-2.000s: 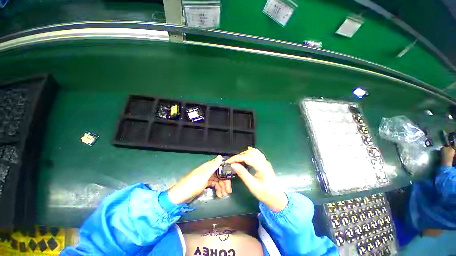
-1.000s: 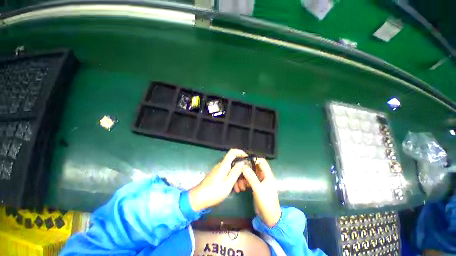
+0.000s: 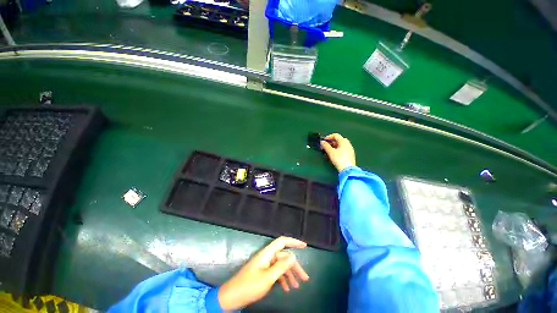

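My right hand [image 3: 339,150] reaches to the far part of the green bench, its fingers on a small black square unit [image 3: 315,140] at the bench surface. My left hand [image 3: 264,272] is empty, fingers apart, in front of the black foam pocket tray [image 3: 244,223]. In the tray's back row, one pocket holds a black case with a yellow part [image 3: 234,173] and the pocket beside it holds a case with a whitish inside [image 3: 264,181]. Fine detail of the unit at my right fingers cannot be made out.
A pale square part [image 3: 134,197] lies left of the foam tray. Large black trays [image 3: 91,122] stand at the left. A clear blister tray [image 3: 449,241] and a crumpled plastic bag [image 3: 519,232] lie right. A rail [image 3: 366,114] runs behind the bench.
My hands were together around a dark unit and have parted. My right hand has moved far forward with a black unit at its fingers. My left hand has opened. The view has shifted.
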